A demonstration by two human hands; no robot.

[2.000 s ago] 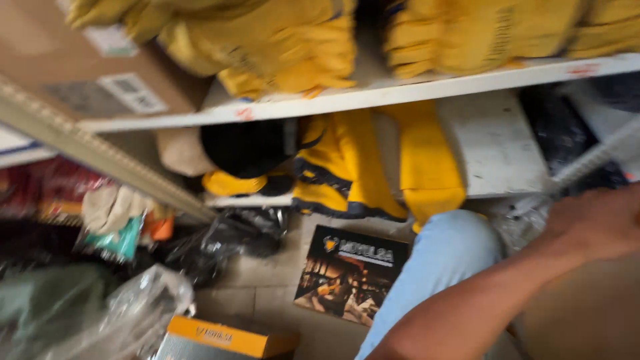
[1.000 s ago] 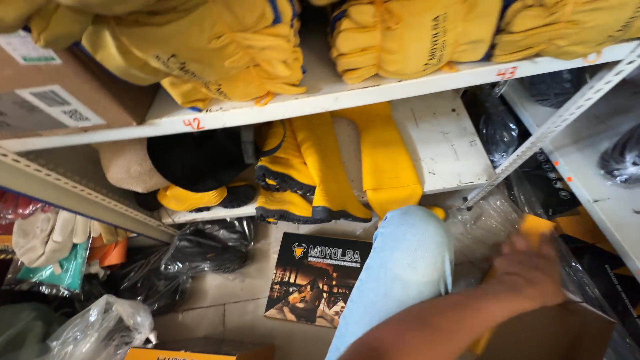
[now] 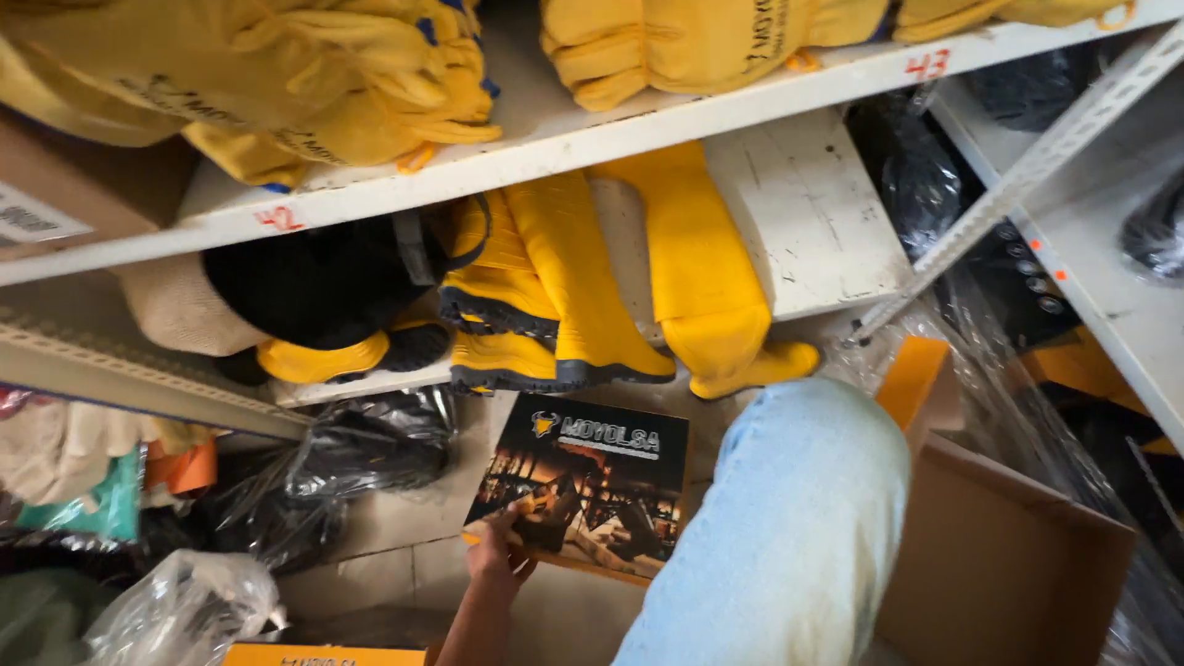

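My left hand [image 3: 495,546] grips the lower left edge of a flat black printed cardboard box [image 3: 592,481], which lies at the floor in front of the shelving. The box has an orange rim and bears a picture and a brand name. My right hand is not in view. To the right of my jeans-clad knee [image 3: 777,518] stands an open brown cardboard box [image 3: 1008,555], with an orange flap or strip [image 3: 911,384] rising beside it. Yellow rubber boots [image 3: 592,277] with dark soles lie on the low shelf just beyond the black box.
Yellow work gloves [image 3: 666,46] fill the shelf [image 3: 592,139] above. A black hat-like item [image 3: 314,277] lies left of the boots. Black plastic-wrapped items [image 3: 370,453], a clear plastic bag [image 3: 194,610] and an orange box [image 3: 324,655] are at lower left. A perforated metal post [image 3: 1036,185] slants at right.
The arm that reached right across the knee, with its hand by an orange piece one second ago, is gone from there. My left hand has come into view at the black box.
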